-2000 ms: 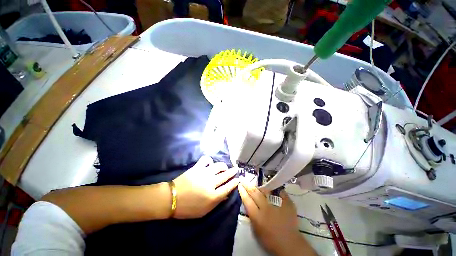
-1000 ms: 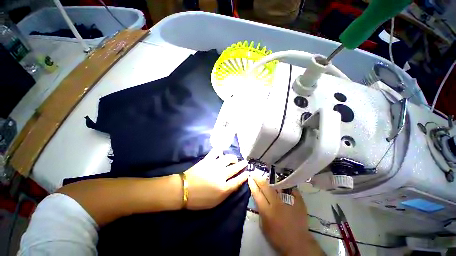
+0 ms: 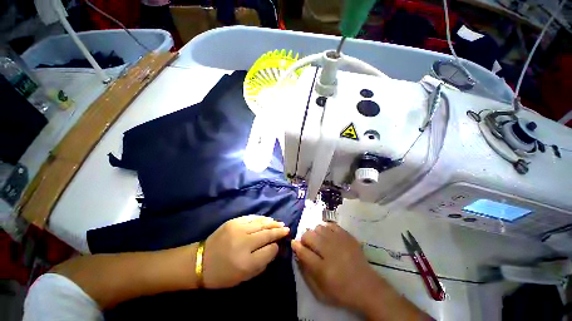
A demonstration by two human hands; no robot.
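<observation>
The dark navy garment panel (image 3: 182, 150) lies on the white table left of the needle and hangs down toward the wearer. My left hand (image 3: 246, 249) lies on the cloth, its fingertips at the right edge just in front of the presser foot (image 3: 302, 190). My right hand (image 3: 331, 263) is beside it, with thumb and fingers at the same cloth edge. The two hands nearly touch. Both seem to pinch the edge. The sewing machine (image 3: 401, 119) stands above and right. The needle itself is hidden in glare.
Red-handled snips (image 3: 426, 273) lie slightly open right of my right hand. A yellow-green ribbed fan (image 3: 266, 75) is left of the machine head. A cardboard strip (image 3: 94, 135) runs along the table's left. A pale blue bin (image 3: 219, 47) is behind. A green-handled screwdriver (image 3: 356, 15) stands above the head.
Both hands have drawn back from the presser foot toward the wearer, baring the seam near it. The view has shifted, so the machine's screen shows more fully.
</observation>
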